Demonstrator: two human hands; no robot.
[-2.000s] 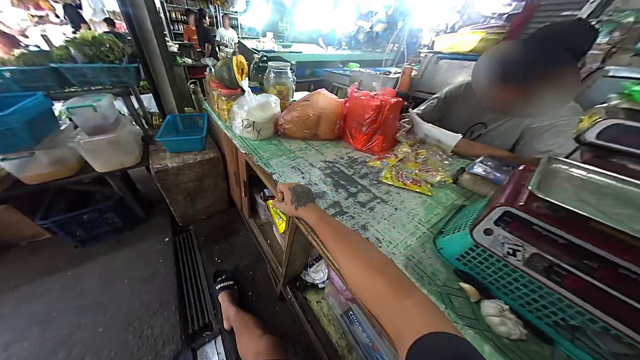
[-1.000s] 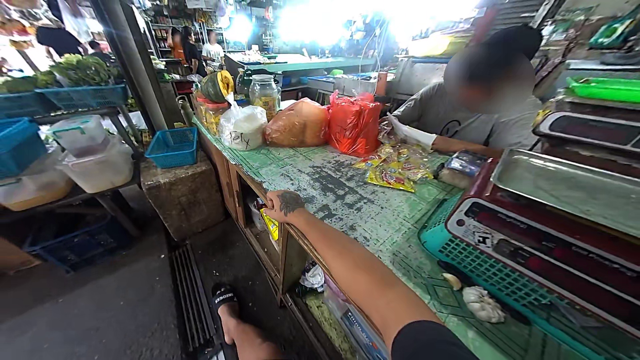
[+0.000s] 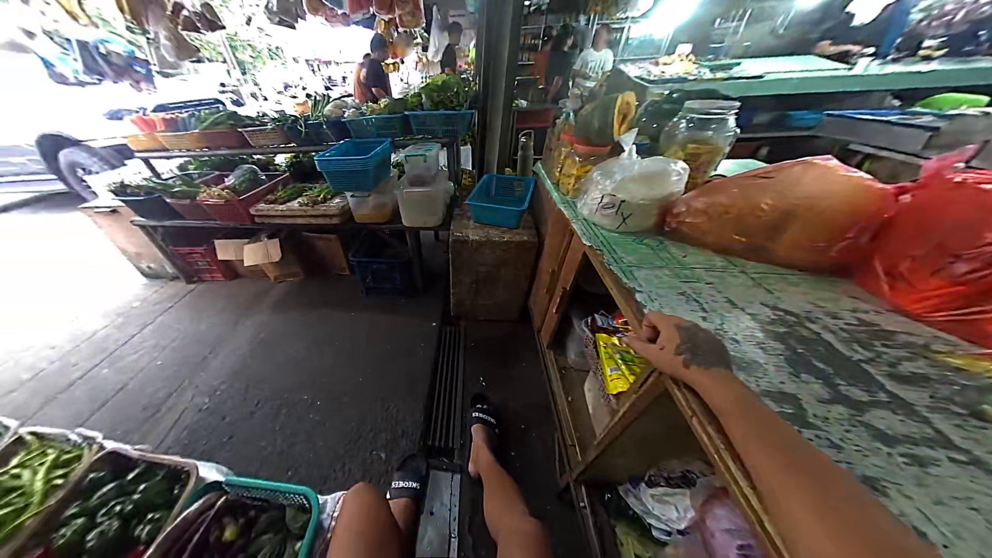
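My right hand rests on the wooden edge of the green-covered counter, its fingers curled over the rim. Just below the fingers, yellow packets stand in a basket inside the open cabinet. Beyond the hand on the counter are a white plastic bag with writing, a tied bag of brown contents and a red plastic bag. A lidded glass jar and a cut squash stand behind them. My left hand is out of view.
A blue plastic basket sits on a concrete block by a post. Vegetable racks line the far side. Crates of green peppers and other vegetables are at lower left. A floor grate runs beside my sandalled feet. People stand in the background.
The view has swung left, bringing in the vegetable crates at lower left; the person behind the counter and the scales are out of view. My right hand stays at the counter edge.
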